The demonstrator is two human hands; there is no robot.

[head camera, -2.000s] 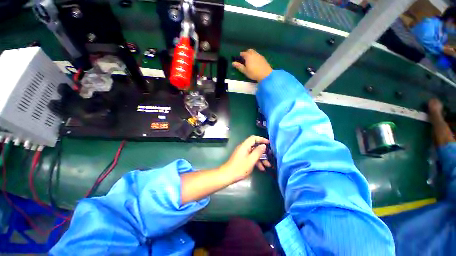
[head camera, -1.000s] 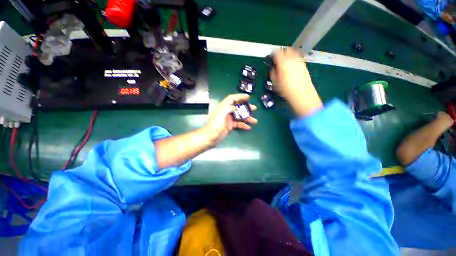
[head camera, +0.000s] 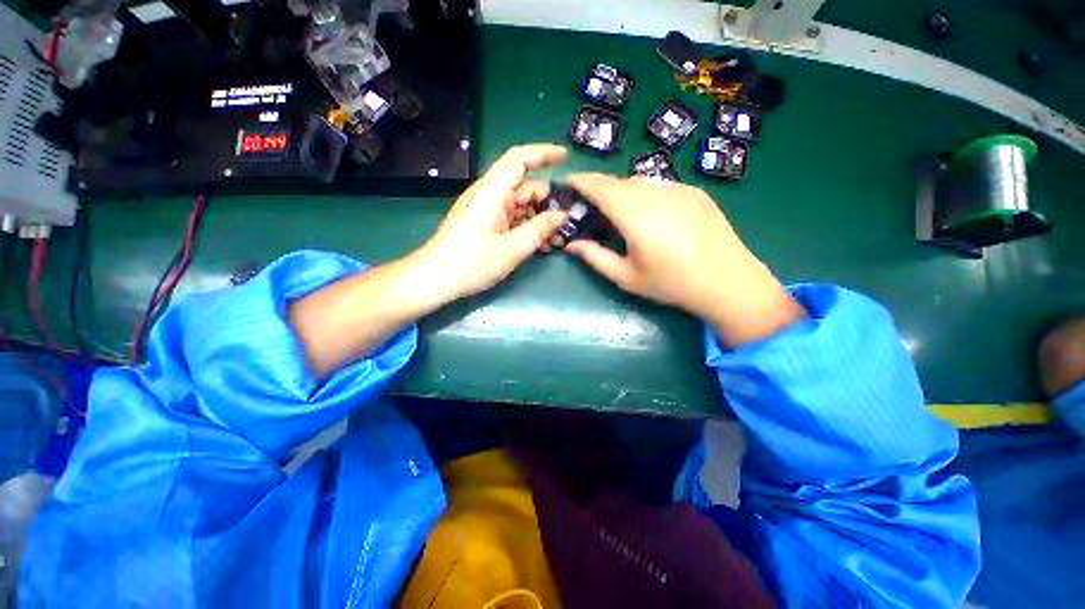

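Observation:
A black smartwatch housing (head camera: 569,217) with silver-white patches inside is held between my two hands, above the green bench. My left hand (head camera: 494,226) grips its left side with thumb and fingers. My right hand (head camera: 666,244) has its fingers over the top and right of the housing, with the thumb below. Whether the right fingers hold a small part is hidden. Several similar loose housings (head camera: 597,129) lie on the bench just beyond my hands. The nearest one is partly covered by my right hand.
Black parts with orange flex cables (head camera: 714,79) lie beyond the housings. A black test fixture (head camera: 393,170) with a red digital display (head camera: 263,143) stands left. A vented box (head camera: 30,131) is far left. A solder wire reel (head camera: 997,179) stands right. Another person's arm (head camera: 1062,357) shows at the right edge.
My right hand has come back from the far part of the bench to meet my left hand at the housing. The view has shifted, and the loose housings and flex-cable parts now show clearly.

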